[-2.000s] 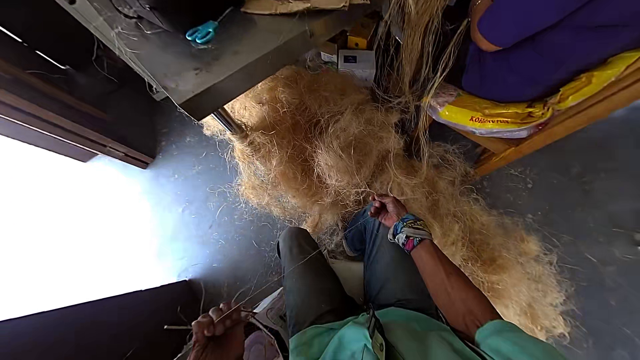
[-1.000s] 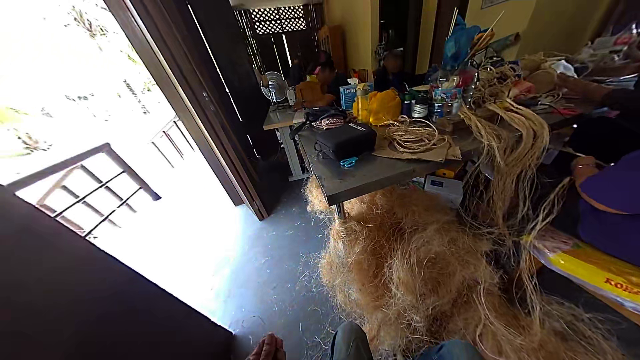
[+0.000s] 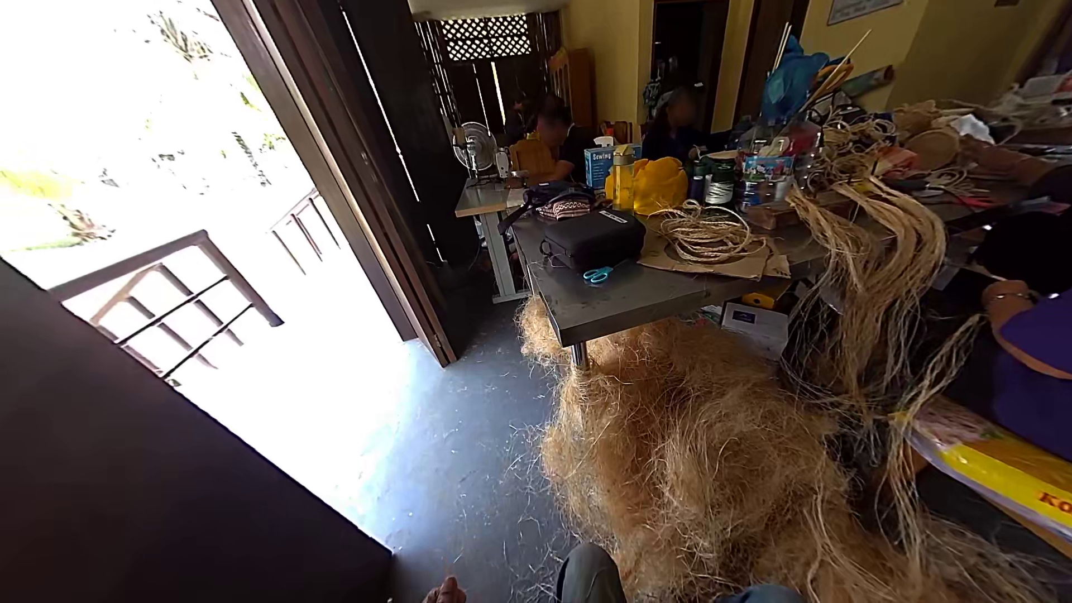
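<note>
Only the fingertips of my left hand (image 3: 445,591) show, at the bottom edge of the head view; whether they hold anything is hidden. My right hand is out of the picture. A large heap of loose tan plant fibre (image 3: 695,452) lies in front of my knees, under and beside the dark table (image 3: 636,301). Long hanks of pale fibre (image 3: 879,260) hang over the table's side. On the tabletop rest a coil of braided fibre cord (image 3: 708,232), a pair of scissors with blue handles (image 3: 597,275) and a black zip case (image 3: 595,239).
An open doorway with an outdoor railing (image 3: 201,243) is at the left. A person in purple (image 3: 1038,368) sits at the right by a yellow plastic package (image 3: 997,461). Two other people work at the back near a fan (image 3: 475,149). The table's metal leg (image 3: 579,355) stands in the fibre.
The view has tilted up strongly. Two seconds ago both my hands showed, apart, with a thin strand between them; now only some left fingertips are in view.
</note>
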